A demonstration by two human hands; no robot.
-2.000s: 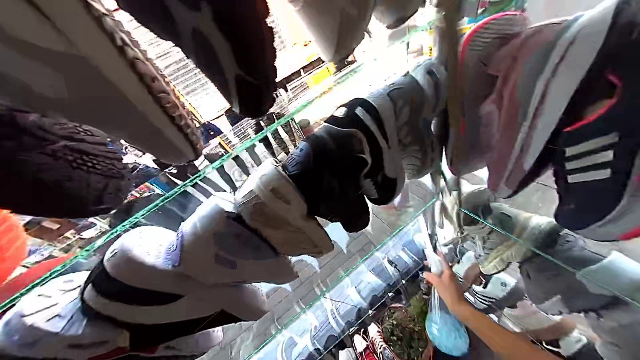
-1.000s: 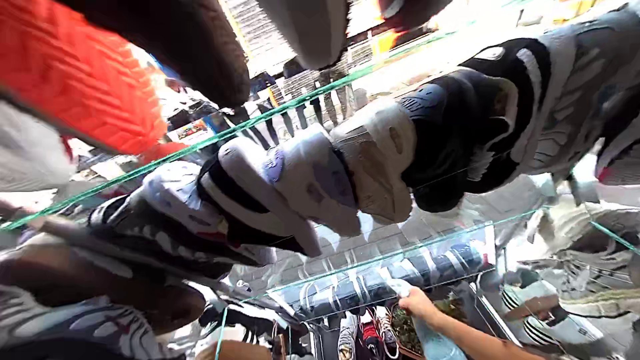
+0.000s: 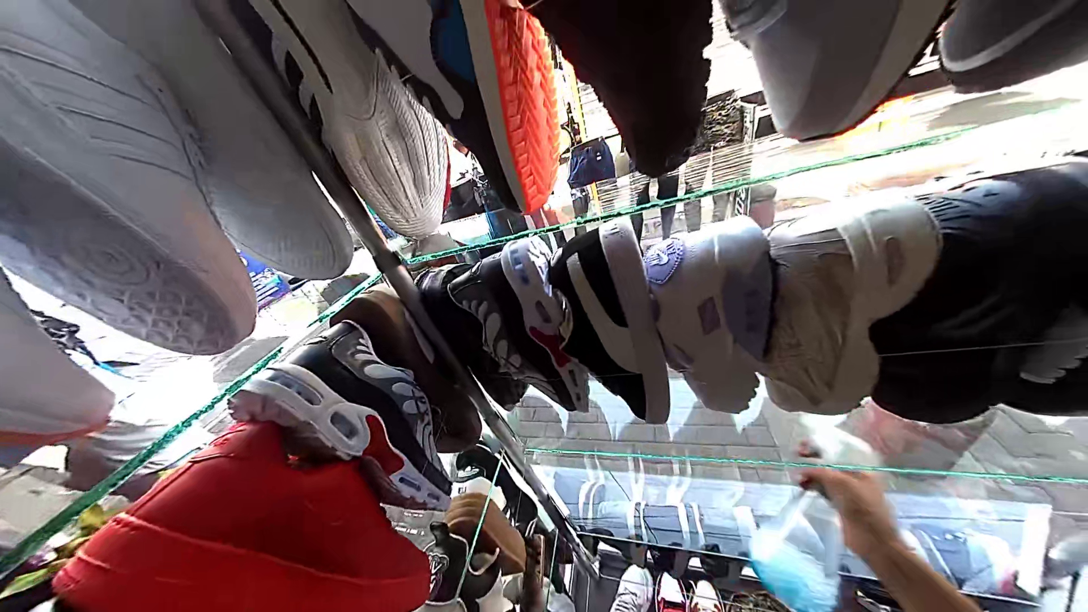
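Note:
My right hand reaches in from the lower right corner, its fingers closed on the top of a clear plastic bag. Something light blue shows low in this bag, which hangs to the left of my wrist. Above the hand runs a row of sneakers, among them a beige one, a white one with a lilac patch and a black one. My left hand is out of the frame.
A metal pole slants across the left. Green cords cross the view. A bulky red shoe is at lower left, and more shoes hang overhead. Below stand several shoes beside a glossy panel with white stripes.
The view has shifted considerably, bringing the metal pole and red shoe in at the left. My right hand still holds the bag, whose light blue contents show below and left of the fingers.

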